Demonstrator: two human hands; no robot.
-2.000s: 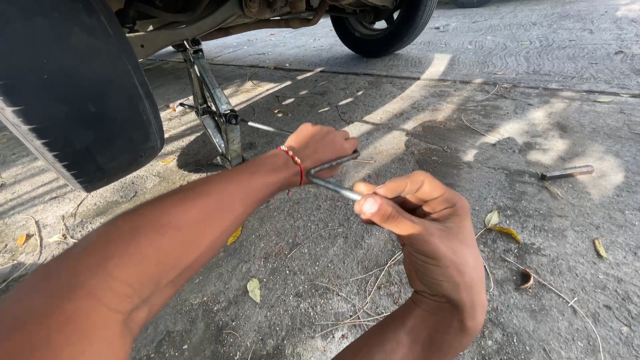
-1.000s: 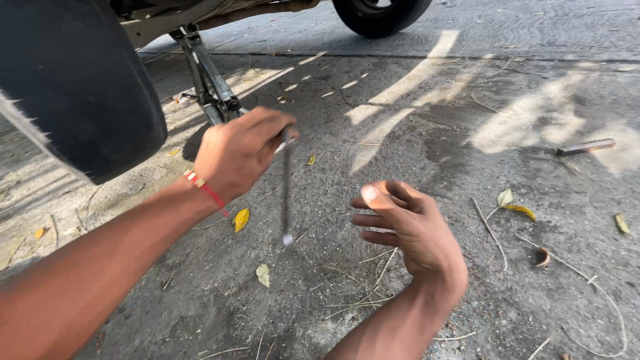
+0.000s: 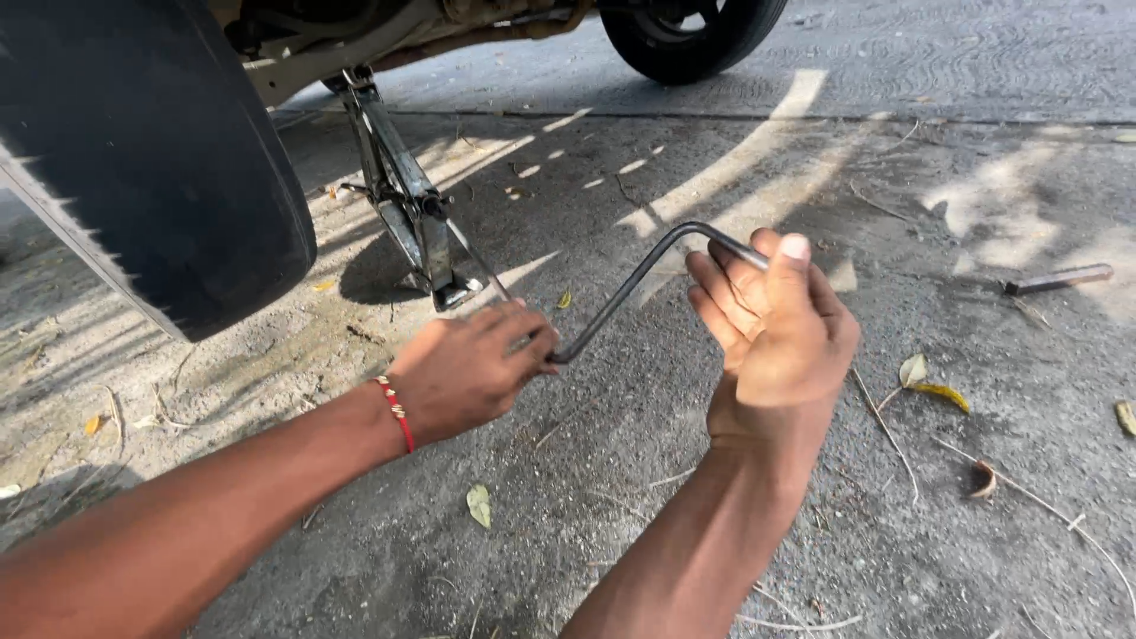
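Observation:
A metal scissor jack [image 3: 399, 191] stands upright on the ground beneath the vehicle's underside [image 3: 355, 40]. From its screw end a bent metal crank handle [image 3: 621, 293] runs toward me. My left hand [image 3: 479, 364], with a red beaded bracelet [image 3: 395, 413] at the wrist, is closed around the crank near its lower bend. My right hand [image 3: 772, 311] has the crank's end between thumb and fingers, to the right of the upper bend. The other fingers of that hand are loosely curled.
A vehicle tire [image 3: 151, 151] fills the upper left, close to my left forearm. Another wheel [image 3: 692, 40] stands farther back. On the concrete ground at right lies a short metal bar [image 3: 1061, 280]. Dry twigs and leaves [image 3: 479, 506] are scattered about.
The crank's bends have changed position, pointing down one second ago and up to the right now. My right hand, off the crank and apart one second ago, is on its end now.

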